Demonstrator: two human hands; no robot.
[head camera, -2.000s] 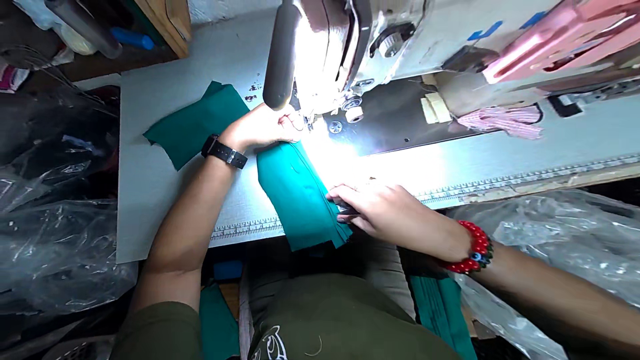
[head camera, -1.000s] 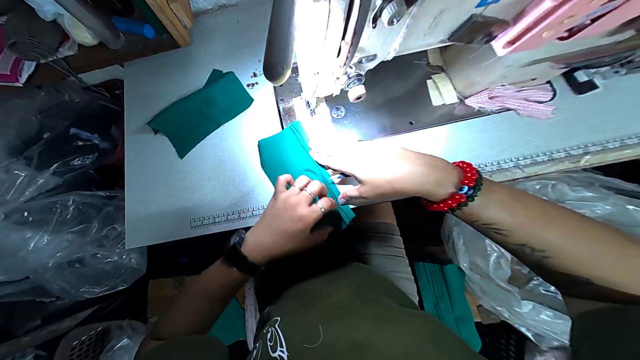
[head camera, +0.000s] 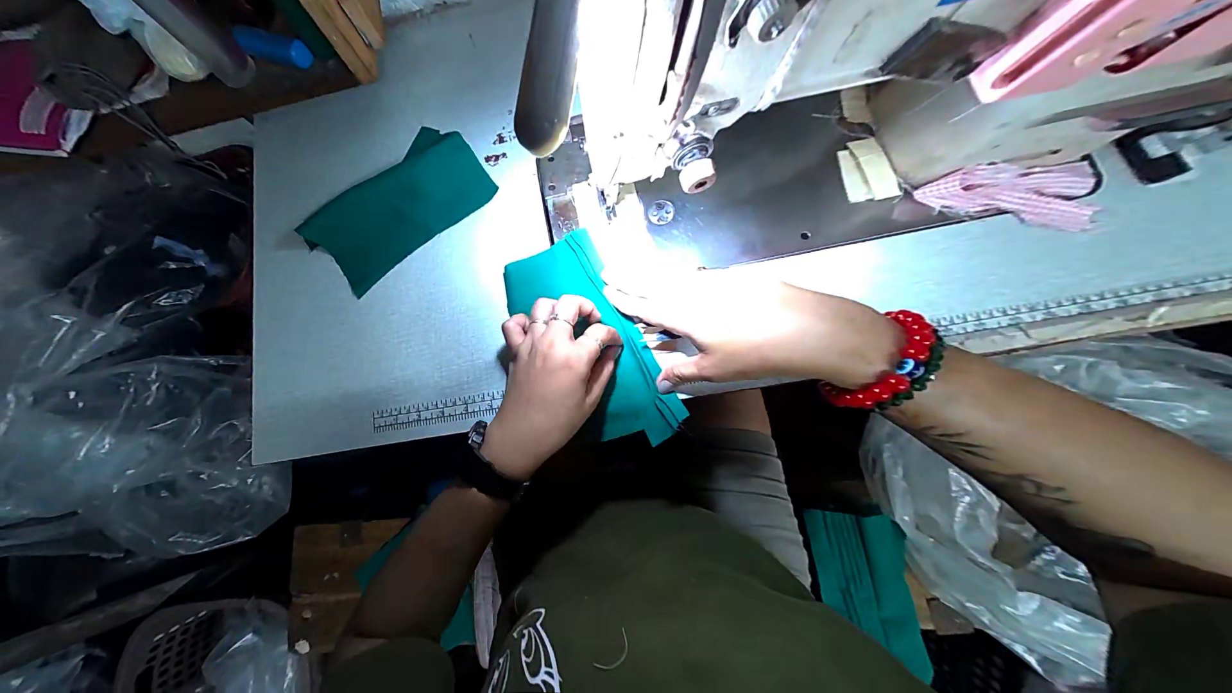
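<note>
A folded green fabric piece (head camera: 630, 390) lies at the front edge of the sewing machine table, its far end just short of the presser foot (head camera: 608, 197). My left hand (head camera: 558, 371) pinches the cloth, fingertips curled together on its left part. Along the cloth's right edge rests my right hand (head camera: 741, 322), its thumb and fingers apart at the folded seam; glare hides some of its fingers. To the left, a second green fabric piece (head camera: 399, 207) lies flat on the table, touched by neither hand. The lit sewing machine head (head camera: 664, 87) stands above the needle area.
A printed ruler strip (head camera: 438, 412) runs along the table's front edge. Pink checked cloth strips (head camera: 1011, 192) hang by the machine's arm. Clear plastic bags (head camera: 125, 423) lie at the left, more plastic (head camera: 982, 539) at the right. Stacked green fabric (head camera: 866, 587) sits below the table.
My left hand has come from near the needle to the front part of the cloth. The cloth's far end has come away from the presser foot. My right hand has shifted along the seam toward the needle.
</note>
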